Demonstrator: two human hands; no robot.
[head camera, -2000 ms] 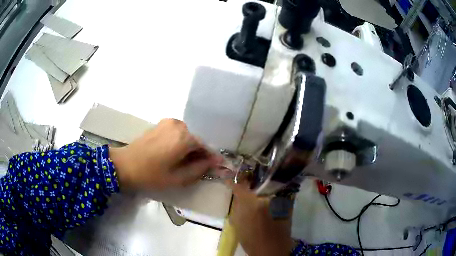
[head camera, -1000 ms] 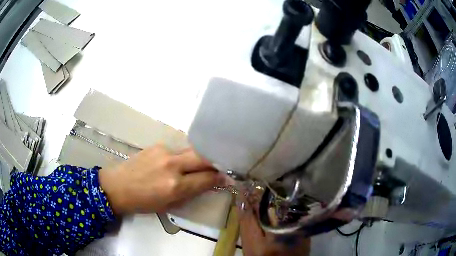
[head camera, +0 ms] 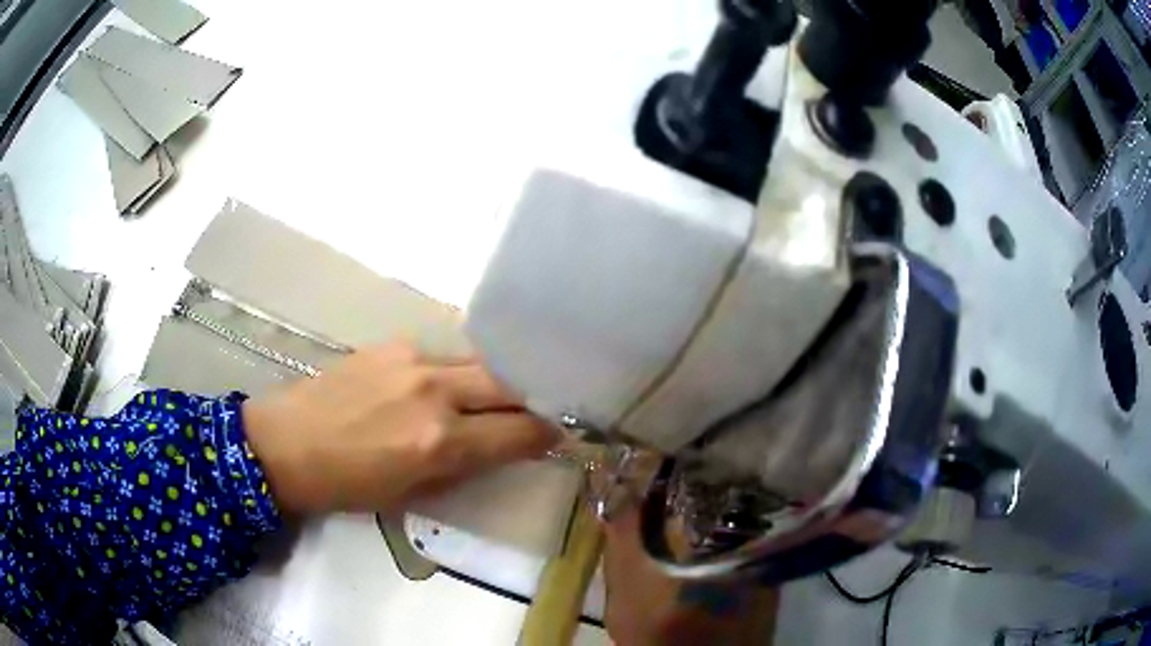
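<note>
A beige-grey zippered panel [head camera: 309, 278] lies on the white table and runs under the machine head, with a metal tooth line along it. My left hand [head camera: 391, 429], in a blue patterned sleeve, is on the panel, fingertips gripping its edge close to the presser foot area [head camera: 606, 467]. My right hand [head camera: 682, 606] is partly hidden behind the machine head [head camera: 619, 303] and cut by the bottom edge; its fingertips are blurred near the needle, and their grip cannot be seen. A yellow strip [head camera: 562, 574] lies between the hands.
Loose beige panels [head camera: 145, 95] lie fanned at the upper left, and another pile [head camera: 44, 316] sits at the left edge. A black cord [head camera: 884, 599] lies at the lower right. Shelving [head camera: 1086, 88] stands at the upper right.
The machine head appears larger and further right than two seconds ago. My left hand has turned flatter, and more of the zipper shows behind it. Since one second ago little has changed.
</note>
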